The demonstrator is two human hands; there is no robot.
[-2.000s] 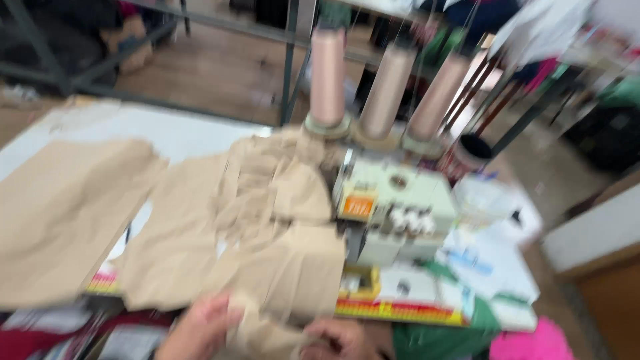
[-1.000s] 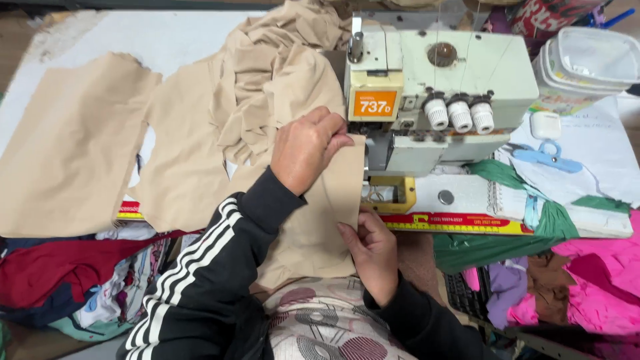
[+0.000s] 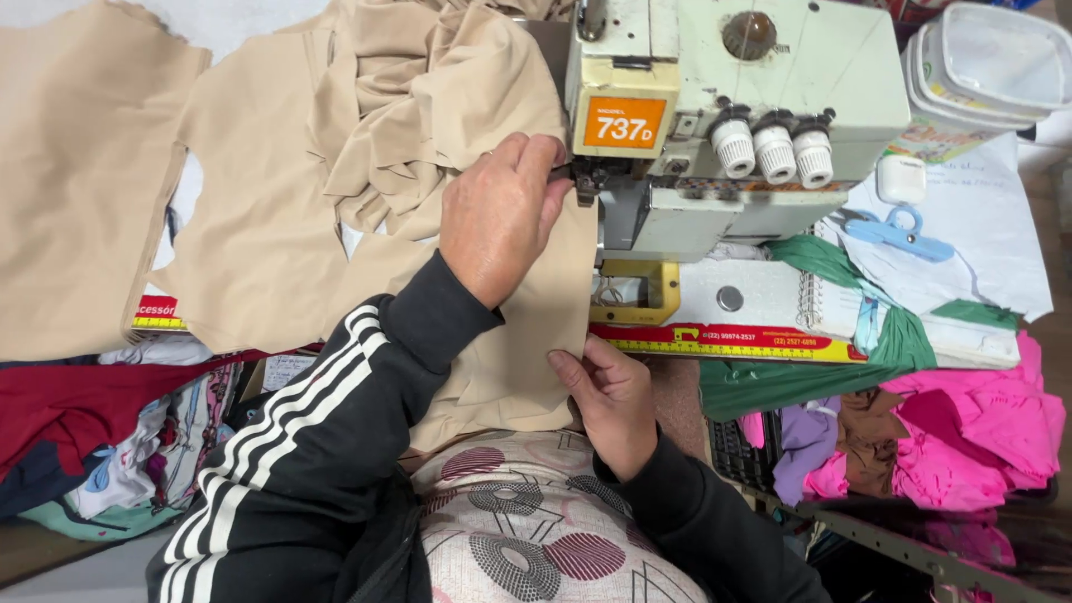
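Beige fabric [image 3: 519, 343] lies over the table edge and my lap, its right edge running up to the presser foot [image 3: 586, 188] of an overlock sewing machine [image 3: 779, 92]. My left hand [image 3: 498, 218] pinches the fabric between thumb and fingers, just left of the presser foot. Lower down, my right hand [image 3: 611, 402] grips the same edge between thumb and fingers, near the table's front. A bunched heap of beige fabric [image 3: 419, 92] rests behind my left hand, and flat beige pieces [image 3: 84, 184] spread to the left. The needle area is partly hidden.
Light blue thread snips [image 3: 900, 234], a small white case [image 3: 902, 179] and plastic tubs [image 3: 988, 59] stand right of the machine. Green cloth [image 3: 779, 385] hangs from the table edge by a spiral notebook [image 3: 837, 310]. Pink garments [image 3: 988, 419] and a red cloth [image 3: 100, 402] lie below the table.
My left hand has moved slightly up the fabric edge to the presser foot. The fabric edge now reaches the foot. Two seconds ago the view faced farther forward, showing thread cones.
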